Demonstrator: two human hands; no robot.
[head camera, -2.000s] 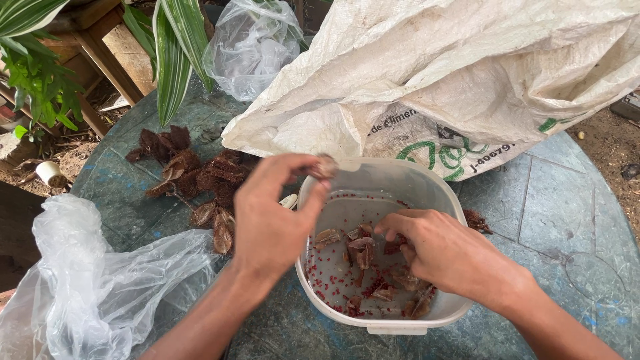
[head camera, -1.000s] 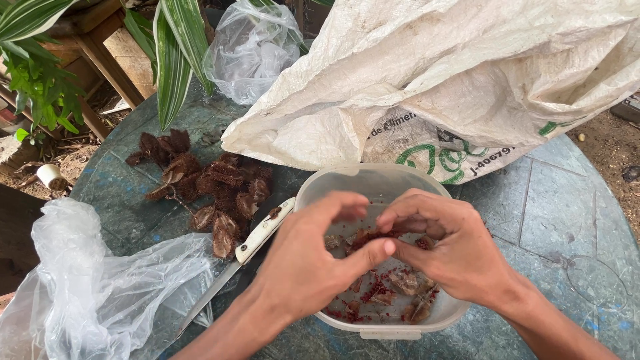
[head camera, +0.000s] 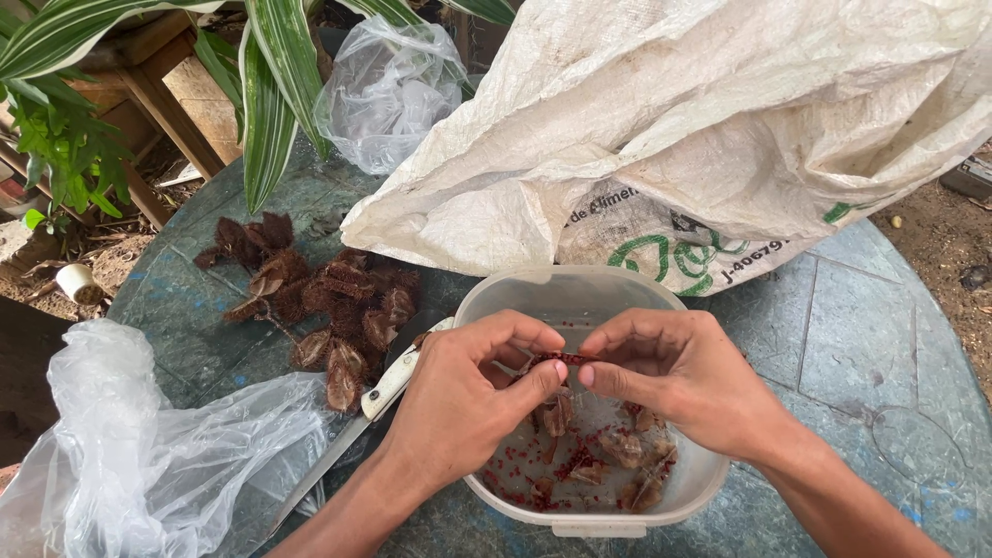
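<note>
Both hands are over a translucent plastic container (head camera: 601, 529). My left hand (head camera: 488, 380) and my right hand (head camera: 682, 372) pinch a piece of opened seed pod with red seeds (head camera: 570, 359) between thumbs and fingers. Below them, red seeds (head camera: 585, 457) and brown pod husks (head camera: 628, 448) lie on the container's bottom. Left of the container is a heap of bristly brown pods, which look like annatto (head camera: 341, 291). A knife with a white handle (head camera: 399, 372) lies beside the heap, its blade pointing to the lower left, partly behind my left hand and forearm.
The round green table (head camera: 852, 341) also carries a crumpled clear plastic bag (head camera: 178, 457) at left, another plastic bag (head camera: 395, 93) at the back and a large white woven sack (head camera: 659, 132) behind the container. Striped leaves (head camera: 267, 116) overhang the far left edge.
Two seconds ago my left hand was raised at the container's rim and my right hand was inside it. They have come together over the container, and the knife has come into view.
</note>
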